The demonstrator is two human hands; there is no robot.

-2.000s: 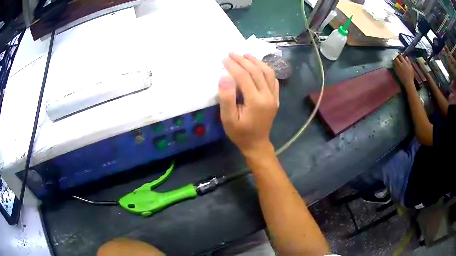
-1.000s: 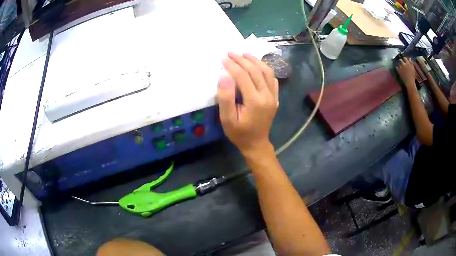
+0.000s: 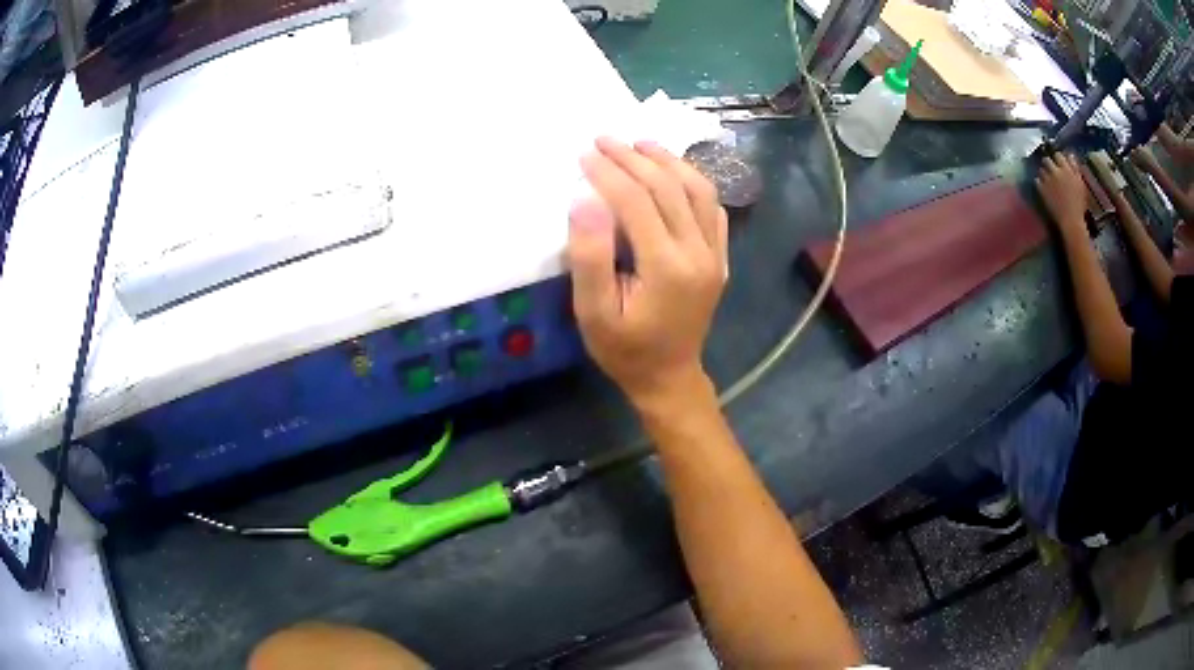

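My right hand rests at the right front corner of the white machine, fingers together and a little bent, thumb apart, with nothing seen in it. Its blue front panel has green buttons and a red button left of the hand. A green air gun lies on the dark bench mat before the panel, thin nozzle to the left, untouched. A rounded patch of skin is cut off by the bottom edge, left of centre; I cannot tell which body part it is. My left hand is not recognisable in view.
A pale hose curves behind my right wrist. A round disc and white cloth lie beyond the hand. Right are a red-brown board, a squeeze bottle and another person's arm. A raised white plate is on the machine.
My right hand and the air gun have stayed in place. At the far right edge, another hand has come into view behind the other person's arms.
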